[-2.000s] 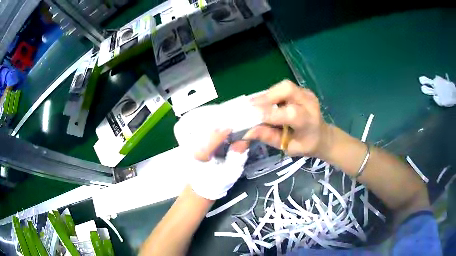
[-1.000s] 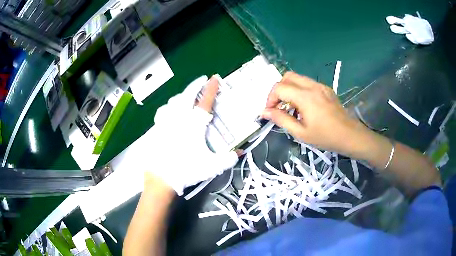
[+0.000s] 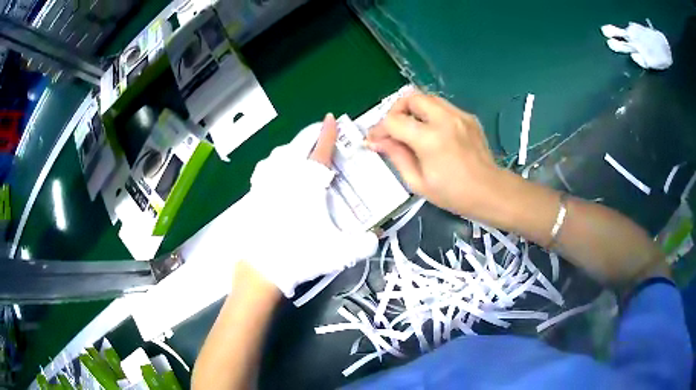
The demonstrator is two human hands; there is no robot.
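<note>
A white retail box (image 3: 367,183) with small print lies in front of me at the belt's edge strip. My left hand (image 3: 294,206), in a white glove with a bare fingertip showing, holds the box from its left side. My bare right hand (image 3: 435,152) has its thumb and fingers pinched together at the box's upper part. Whether a strip or flap is between those fingers is hidden. A heap of thin white liner strips (image 3: 450,293) lies just below the box.
Printed cartons with green sides (image 3: 183,187) stand and lie on the green belt (image 3: 320,84) at left. More green-sided cartons (image 3: 103,369) are at lower left. A grey metal post (image 3: 72,280) juts in from the left. A white glove (image 3: 642,46) lies at far right.
My right hand has moved up and left from the box's right edge to its upper part. The left hand still holds the box. The view has shifted slightly.
</note>
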